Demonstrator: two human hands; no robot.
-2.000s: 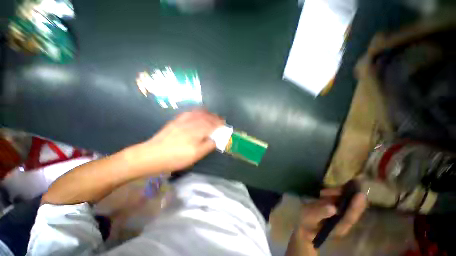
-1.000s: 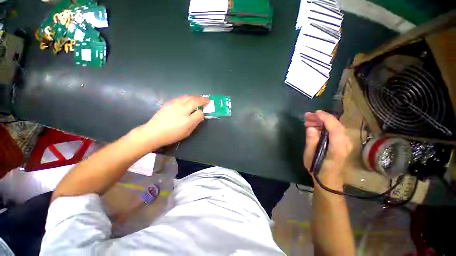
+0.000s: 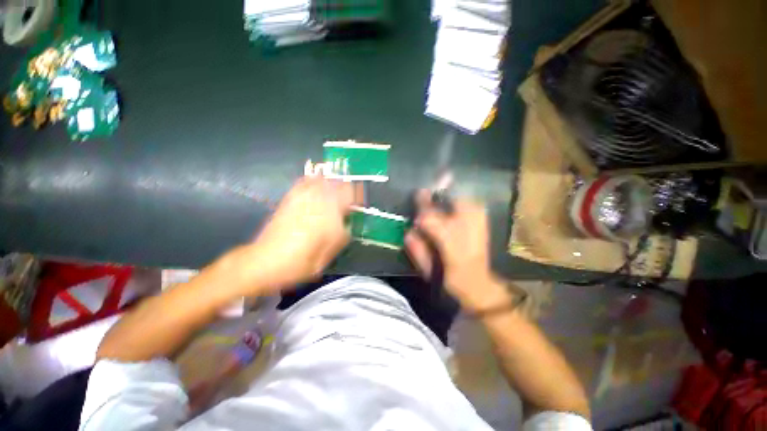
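A green circuit board [image 3: 380,227] lies between my hands near the table's front edge. My left hand [image 3: 311,223] is blurred, with its fingers closed around the board's left end. My right hand [image 3: 454,244] is at the board's right end and grips the dark soldering iron [image 3: 435,200]; its blurred thin end points up and away from the board. A second green board [image 3: 363,160] lies flat just beyond my left fingertips. Whether my right fingers touch the near board is unclear.
Overlapping white LCD modules [image 3: 464,88] lie at the back right. White-and-green assemblies [image 3: 282,18] are piled at the back. Loose green boards [image 3: 88,105] with gold tabs are heaped far left. A cardboard box [image 3: 538,168] with a fan [image 3: 631,97] and a red-banded round container [image 3: 599,206] stand right.
My right hand has moved left with the iron, from near the box to the boards. Two boards now show apart, where one showed under my left hand. The view has shifted.
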